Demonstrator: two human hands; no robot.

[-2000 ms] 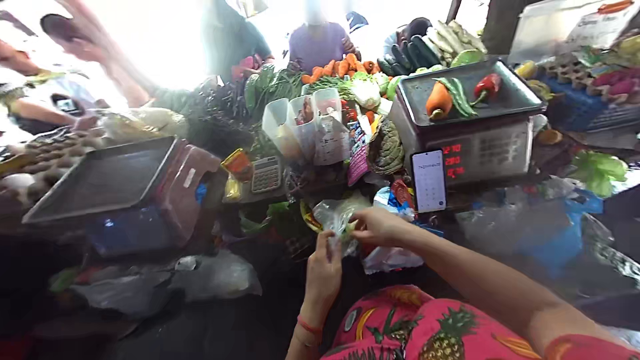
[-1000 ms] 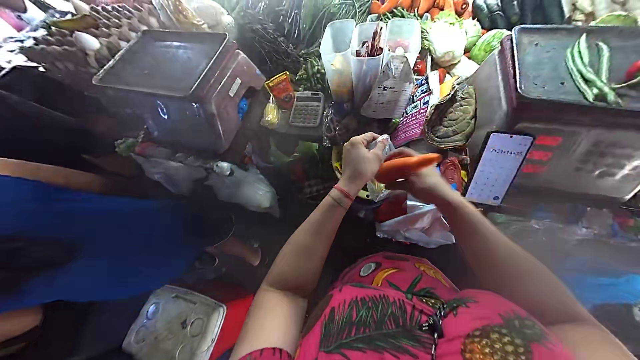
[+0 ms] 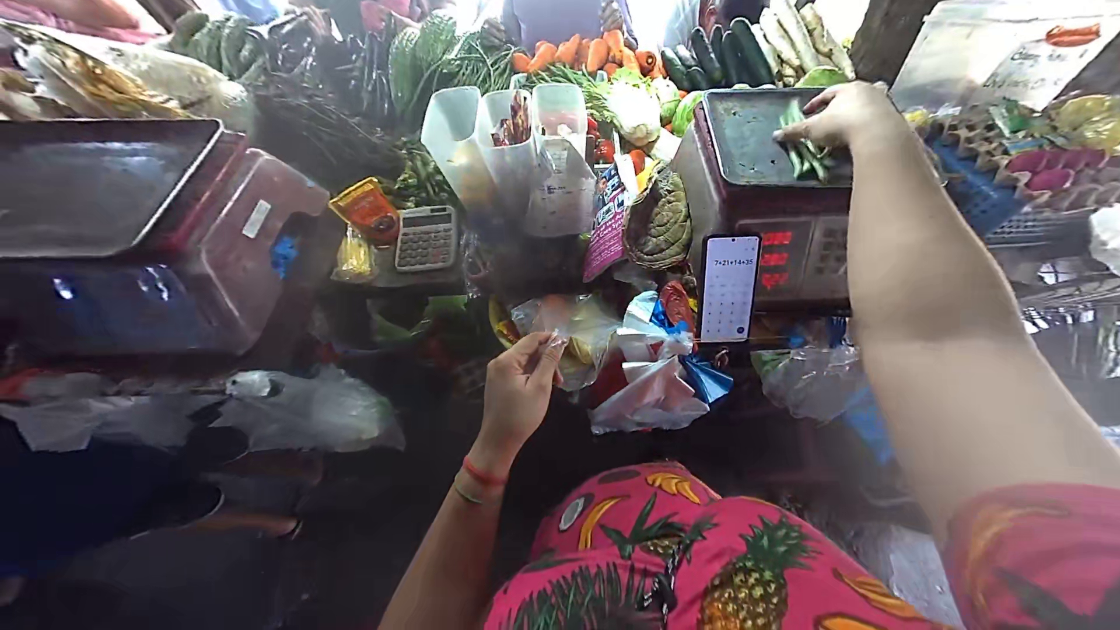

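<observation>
My left hand (image 3: pixel 523 381) pinches the edge of a clear plastic bag (image 3: pixel 588 337), which hangs in front of the plastic cups and holds something orange and yellowish. At the right, my right hand (image 3: pixel 831 122) grasps several green chili-like pods (image 3: pixel 805 157) on the metal tray of a digital scale (image 3: pixel 744 144). Below that tray, a phone (image 3: pixel 729 289) showing a calculator stands against the scale's front, beside its lit red digits. Colored plastic bags (image 3: pixel 656 385) hang just right of the clear bag.
Another scale (image 3: pixel 105 188) stands at the left, near a calculator (image 3: pixel 426 238) and an orange packet (image 3: pixel 365 210). Tall plastic cups (image 3: pixel 507 166) stand mid-counter. Carrots (image 3: pixel 595 52), cucumbers (image 3: pixel 735 52) and cauliflower (image 3: pixel 632 109) lie behind. Egg trays (image 3: pixel 980 149) are at the right.
My right hand has moved from beside my left hand to the pods on the right scale's tray. The carrot held a second ago is no longer in my right hand.
</observation>
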